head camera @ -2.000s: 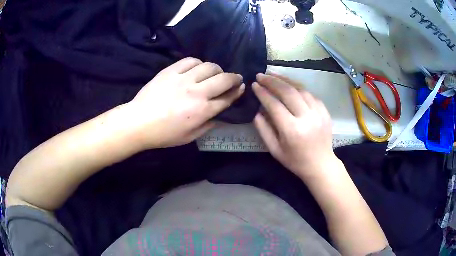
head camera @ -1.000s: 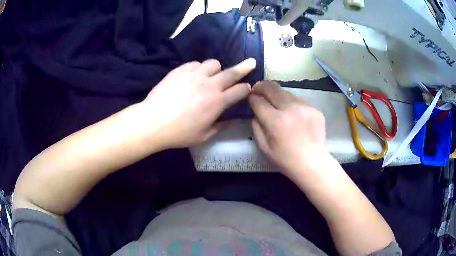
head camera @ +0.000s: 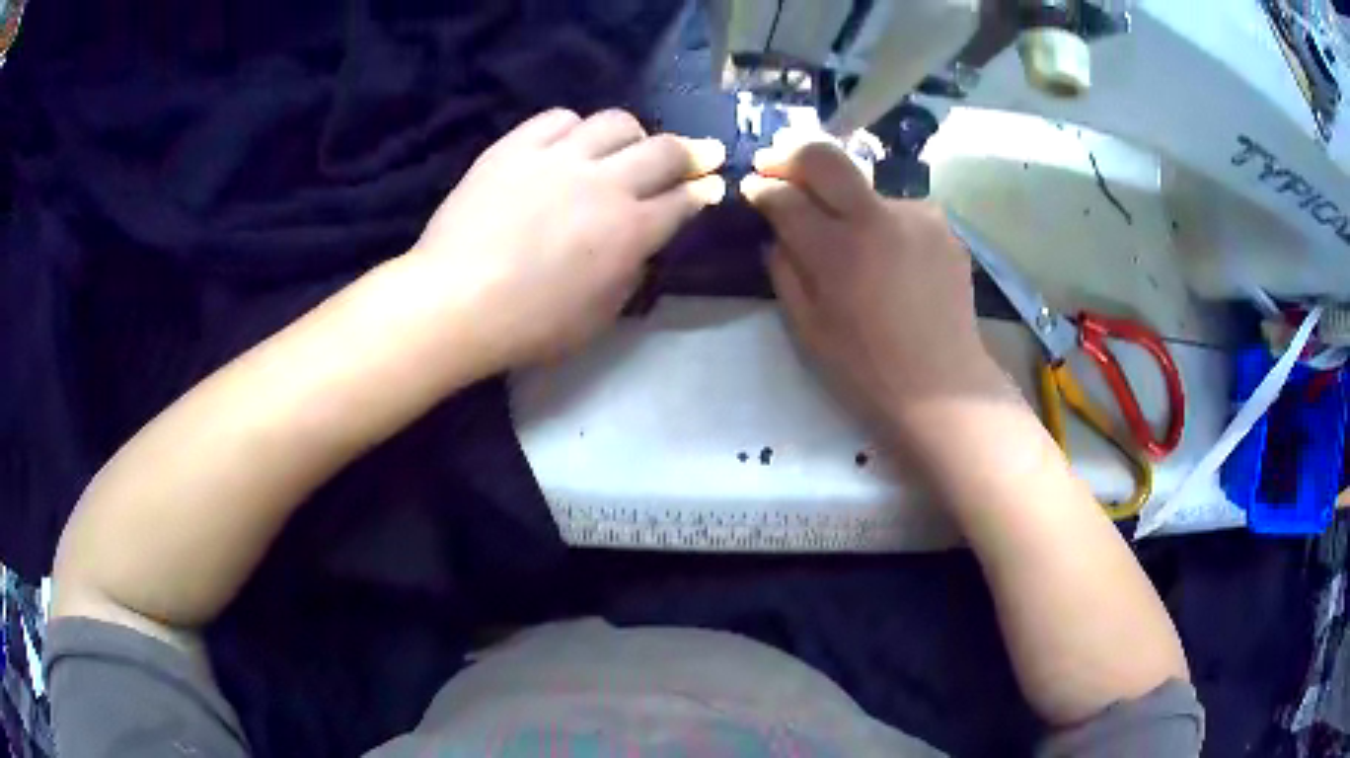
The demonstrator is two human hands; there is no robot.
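A dark garment (head camera: 296, 178) covers the left side and runs up under the sewing machine head. My left hand (head camera: 570, 222) lies on the cloth, its thumb and fingertips pinching it just in front of the presser foot (head camera: 751, 113). My right hand (head camera: 859, 245) pinches the cloth edge right beside it, close to the foot. The fingertips of both hands are a small gap apart. The needle itself cannot be made out in the glare.
The white machine head (head camera: 1184, 133) hangs at upper right. Scissors (head camera: 1133, 385) with red and yellow handles lie right of my right hand, partly behind my forearm. A blue tray (head camera: 1288, 459) and a white strip (head camera: 1236, 422) are far right. A ruler scale (head camera: 740, 529) lines the front edge.
Both hands and the cloth have moved forward to the presser foot. More white table shows in front of them. The machine head sits lower in view, and my right hand now covers the scissors' tip.
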